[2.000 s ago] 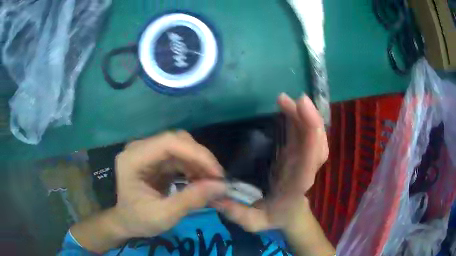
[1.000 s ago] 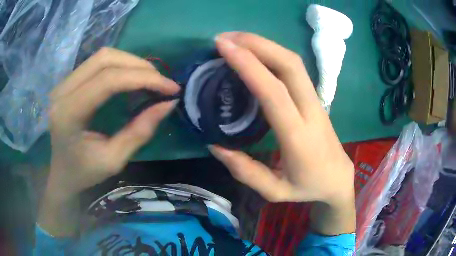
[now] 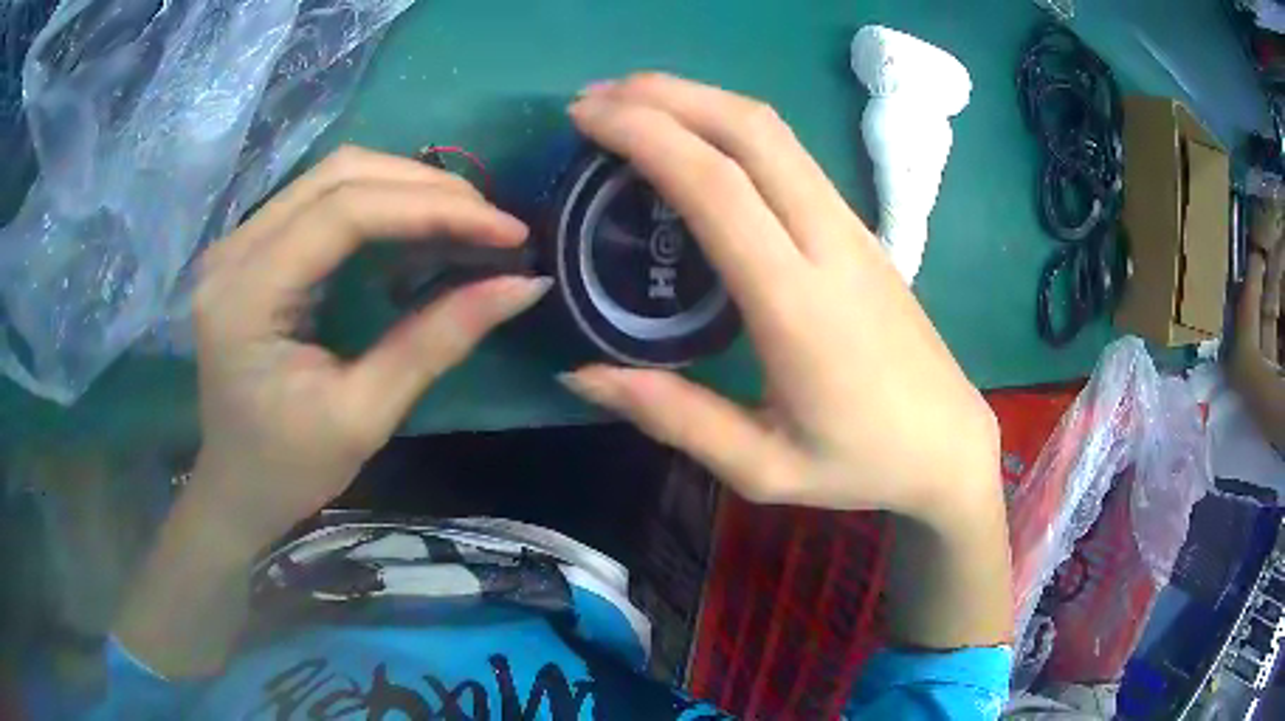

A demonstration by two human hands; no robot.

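Observation:
A dark portable speaker [image 3: 655, 261] stands on the green bench, its round end with a logo and pale ring facing up. My right hand [image 3: 832, 324] holds it around its right side, fingers at the top and thumb at the bottom. My left hand [image 3: 310, 310] pinches the dark carry strap [image 3: 437, 268] between thumb and forefinger at the speaker's left side. The strap is partly hidden by my fingers. A thin red wire-like piece [image 3: 462, 155] lies just above my left fingers.
A white-wrapped mallet [image 3: 906, 141] lies right of my right hand. Beyond it are a pile of black rings [image 3: 1067, 155] and a small cardboard box [image 3: 1177, 226]. Clear plastic bags [image 3: 155, 155] lie at left. A red crate [image 3: 789, 606] with a clear liner is lower right. Another person's arm [image 3: 1254, 331] shows at the right edge.
Since two seconds ago, both hands have come up from the lap to the speaker and strap. Over the last second, the grip has stayed much the same and the view has shifted slightly.

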